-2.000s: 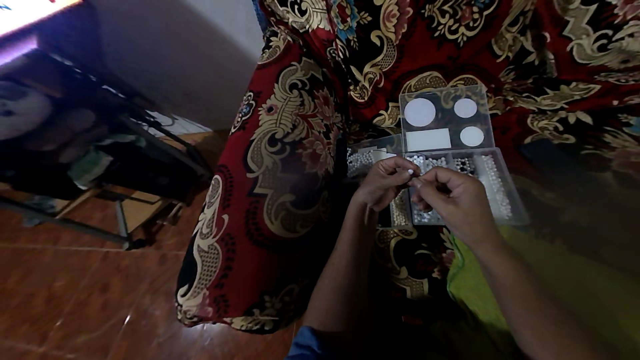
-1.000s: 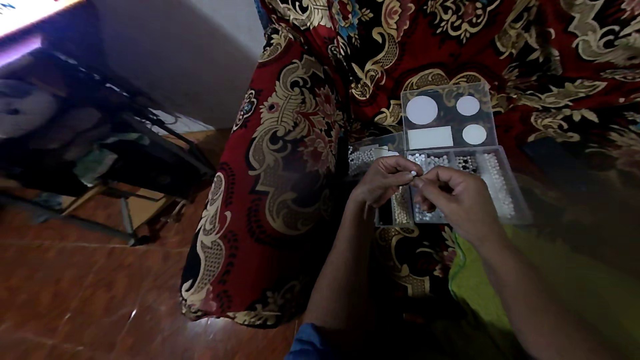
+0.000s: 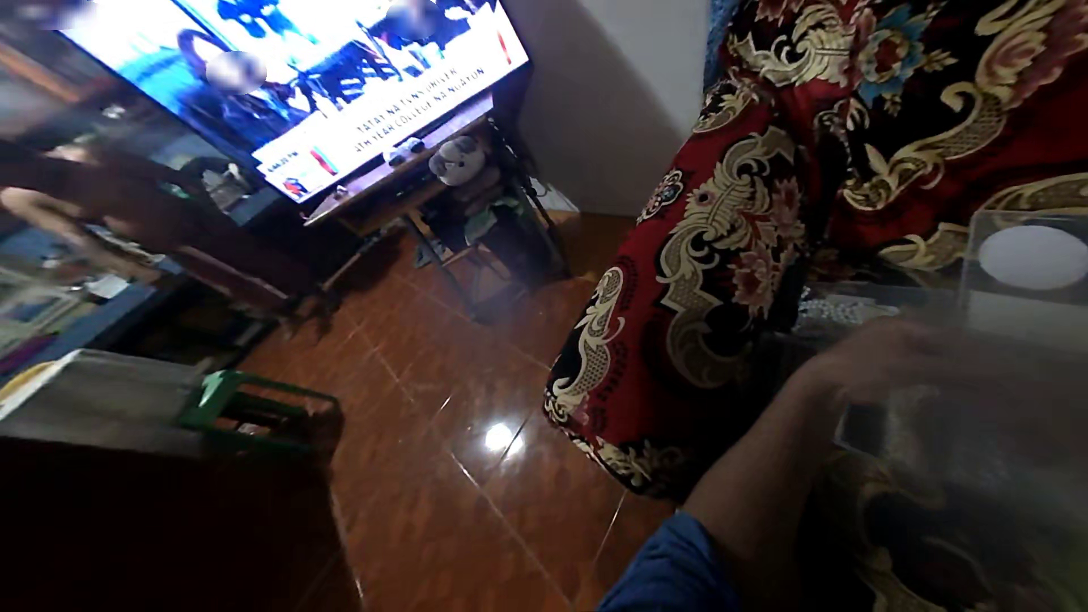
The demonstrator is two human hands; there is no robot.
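My left hand (image 3: pixel 880 361), blurred, reaches in from a blue sleeve (image 3: pixel 671 569) at the right side of the view, over the clear plastic bead box (image 3: pixel 850 429). Whether its fingers hold anything cannot be made out. Just behind it lies a small clear bag or tray of whitish beads (image 3: pixel 850 310). The raised clear lid with a white round label (image 3: pixel 1033 257) stands at the right edge. My right hand is not distinct; the area right of my left hand is smeared by motion.
A sofa with a red, black and gold floral cover (image 3: pixel 731 246) holds the box. Beyond the tiled floor (image 3: pixel 442 425) stand a lit television (image 3: pixel 340 76) and its stand (image 3: pixel 399 200). A green plastic stool (image 3: pixel 255 399) is at the left, and a person (image 3: pixel 144 204) is at the far left.
The view has swung far to the left, bringing the television, stool and person into sight. My two hands were together over the box before; now only the left shows distinctly.
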